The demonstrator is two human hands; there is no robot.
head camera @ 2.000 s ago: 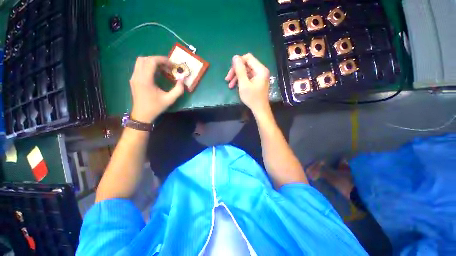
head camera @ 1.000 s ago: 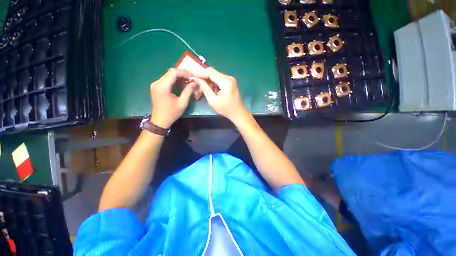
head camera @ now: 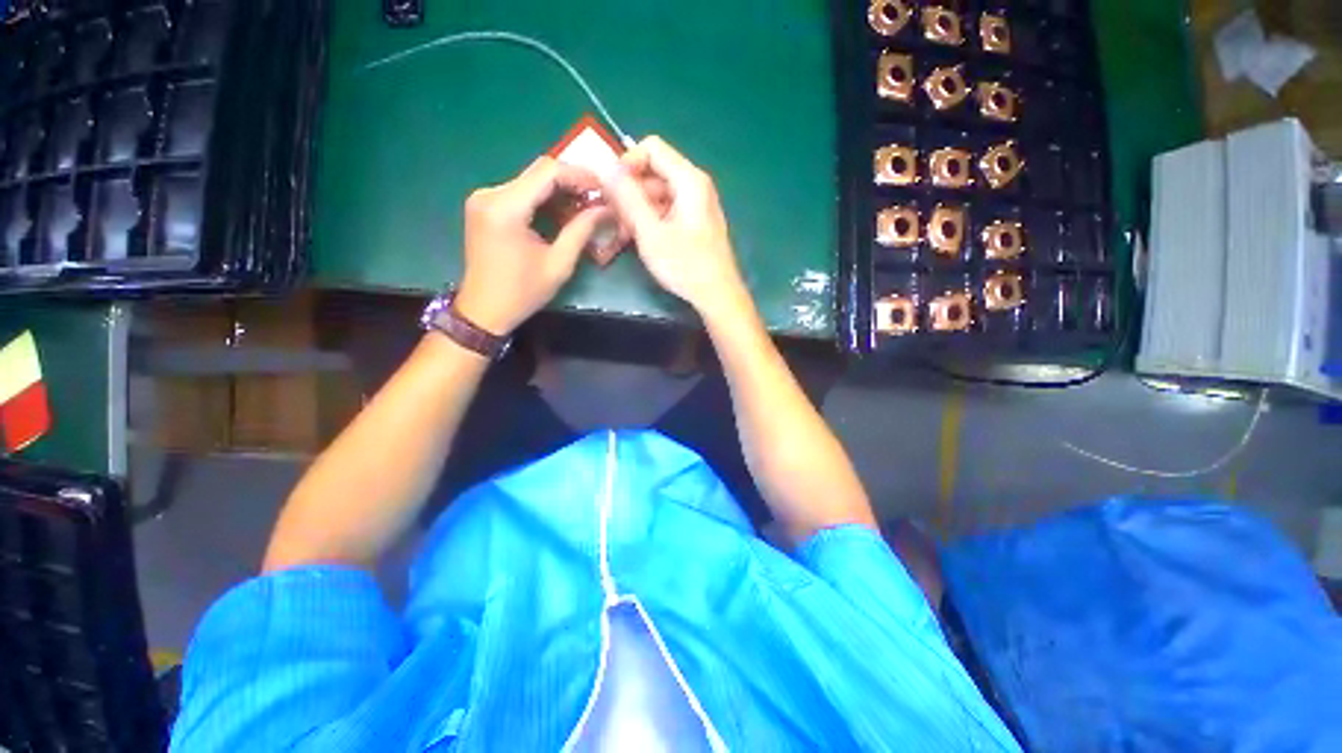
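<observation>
My left hand (head camera: 518, 250) and my right hand (head camera: 670, 221) meet over the white pad in its red-brown frame (head camera: 589, 144). My left thumb and fingertips pinch a small part, mostly hidden between the hands. My right fingertips touch at the same spot; whether they grip the part is hidden. A thin pale cable (head camera: 552, 56) curves from the left to the pad's upper corner. A black tray (head camera: 1048, 191) on the right holds rows of copper-coloured parts (head camera: 949, 165), with its right-hand pockets empty.
Stacked black trays (head camera: 125, 140) stand at the left of the green bench (head camera: 721, 74). A small black object (head camera: 402, 11) lies at the top edge. A grey-white box (head camera: 1229, 243) stands at right, another person's blue clothing (head camera: 1148, 633) below it. Another black tray (head camera: 66, 603) is at lower left.
My right hand came in from beside the pad to meet my left hand, and both stay together over it. The camera view has shifted, so the trays and cable sit differently in the picture.
</observation>
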